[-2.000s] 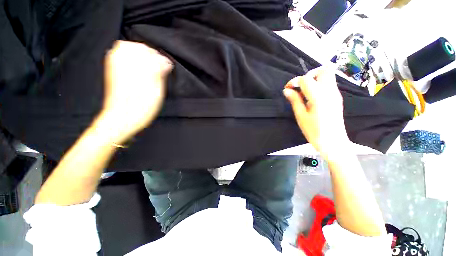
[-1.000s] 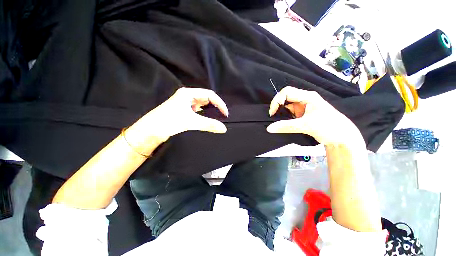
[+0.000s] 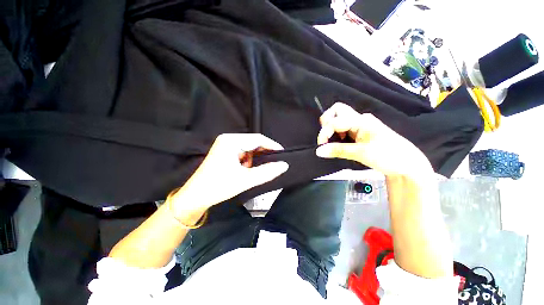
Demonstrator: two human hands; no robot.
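Observation:
A large black garment (image 3: 197, 89) lies over the white table with its folded hem (image 3: 301, 156) along the near edge. My left hand (image 3: 229, 170) pinches the hem between thumb and fingers, left of my right hand. My right hand (image 3: 364, 140) has thumb and fingertips together on the hem a short way to the right. A thin needle (image 3: 318, 104) sticks up above my right index finger. The thread cannot be made out.
Orange scissors handles (image 3: 488, 112), black thread cones (image 3: 510, 61), a multicoloured clump (image 3: 414, 59), a dark phone (image 3: 376, 11) and a blue patterned box (image 3: 496, 164) lie at right. A red stool (image 3: 371, 262) and patterned bag (image 3: 480, 292) are below.
Both hands have come from apart to close together on the hem. Since one second ago, my left hand has moved slightly right and down, and my right fingertips have closed.

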